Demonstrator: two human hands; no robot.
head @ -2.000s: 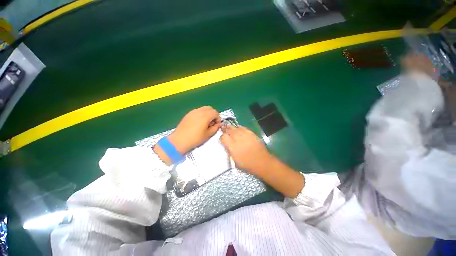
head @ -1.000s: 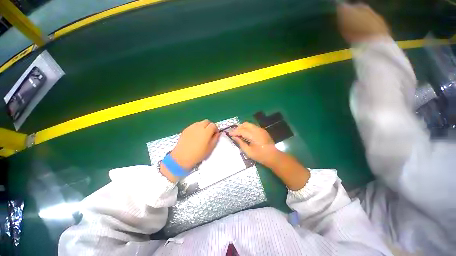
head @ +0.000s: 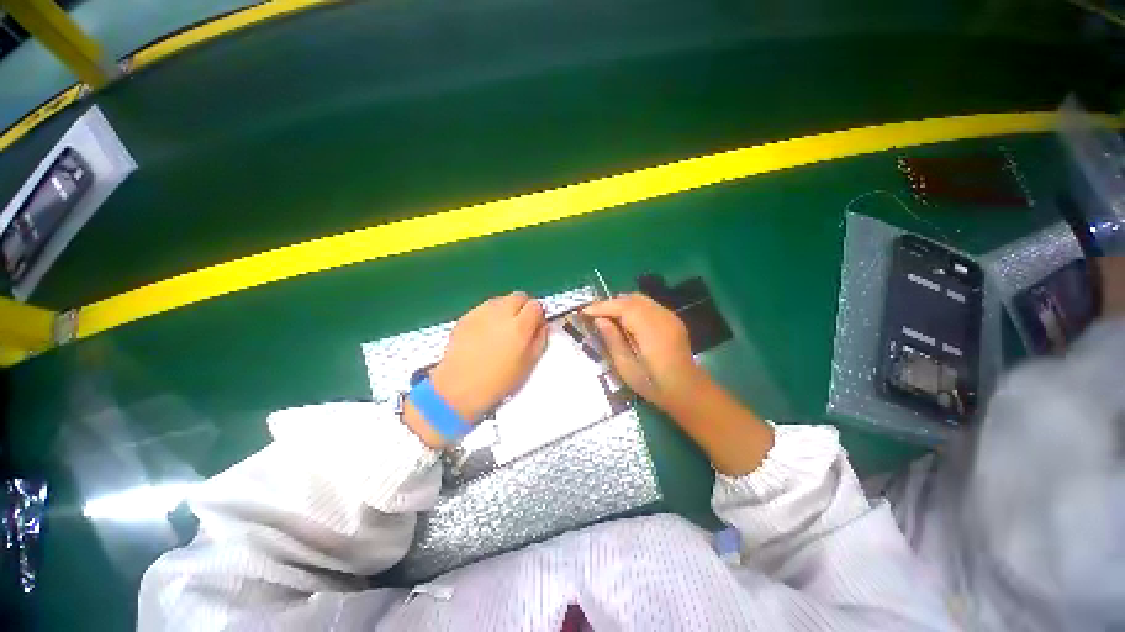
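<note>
An opened phone body (head: 524, 414) with a large white panel lies tilted on a silvery bubble wrap sheet (head: 561, 491). My left hand (head: 496, 352), with a blue wristband, rests over the phone's far left part, fingers curled at its far end; whether it grips anything is hidden. My right hand (head: 648, 346) pinches thin metallic tweezers (head: 601, 285) at the phone's far right corner. A thin dark edge or strip shows between the hands. The black piece sheet (head: 698, 316) on clear film lies just beyond my right hand.
At the right, a black phone unit (head: 934, 324) lies on bubble wrap, with another unit (head: 1052, 305) beside it. A neighbour's white sleeve (head: 1049, 494) is at the lower right. A reddish-brown sheet (head: 966, 180) lies behind. A wrapped unit (head: 47, 212) is far left, beyond the yellow strip (head: 407, 238).
My right fingers have lifted and shifted slightly right, and the tweezers now show. The neighbour's arm has drawn back from the far side; a black phone unit now shows at the right.
</note>
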